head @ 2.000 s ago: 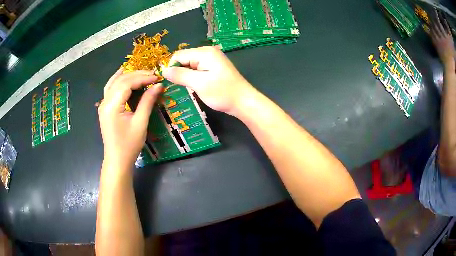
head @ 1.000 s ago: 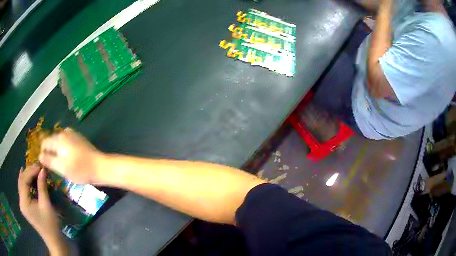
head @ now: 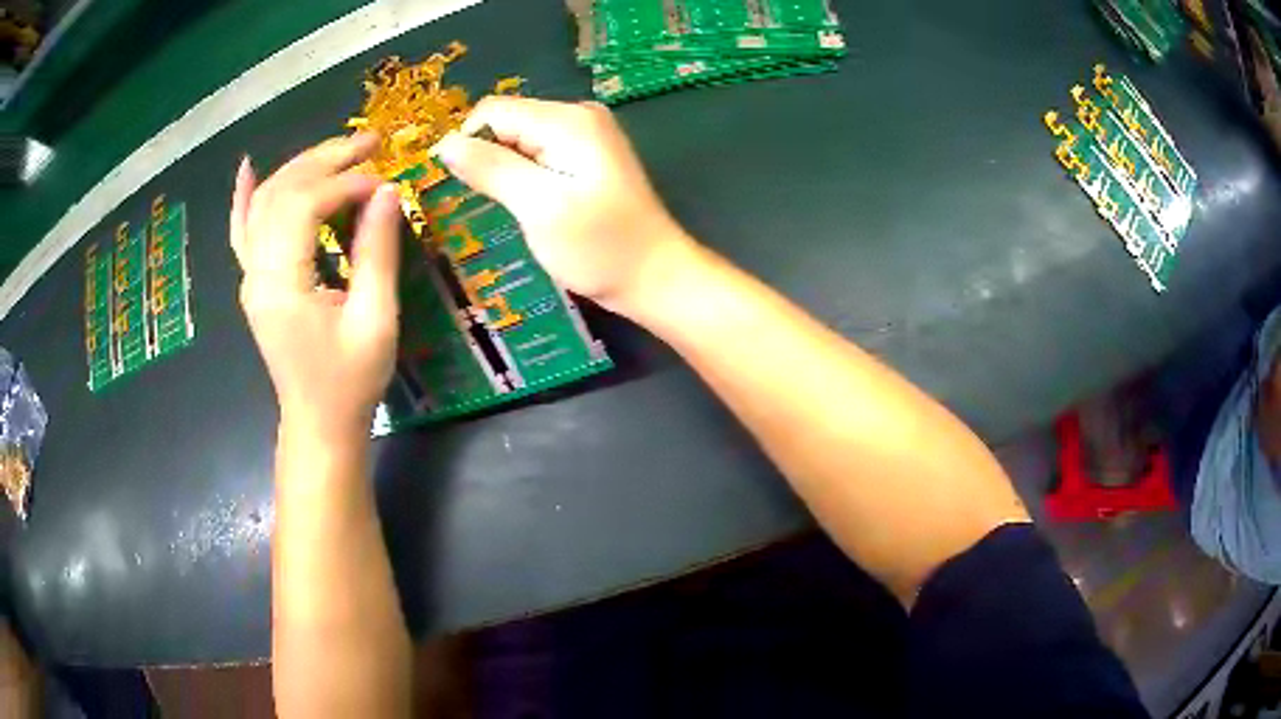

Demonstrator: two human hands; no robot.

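Observation:
A green PCB panel [head: 555, 344] lies in front of me, with orange flex circuits [head: 492, 298] in a row on it. A tangled pile of loose flex circuits [head: 408, 106] lies at its far end. My left hand [head: 316, 274] is over the panel's left side, thumb and fingers apart, and I see nothing held in it. My right hand [head: 569, 190] is over the panel's far right part, with thumb and index finger close together by the pile. Whether its fingertips hold a flex circuit is hidden. The hands cover much of the panel.
A stack of bare panels [head: 710, 42] lies on the far side. Fitted panels lie at left [head: 141, 298] and right [head: 1128, 176]. A shiny bag [head: 17, 429] is at far left. A red stool [head: 1110, 478] and a person's light blue sleeve [head: 1239, 471] are at right.
The view swung right toward the neighbouring worker and has come back to the panel. Against the oldest frame, my left fingertips have moved left, away from my right ones.

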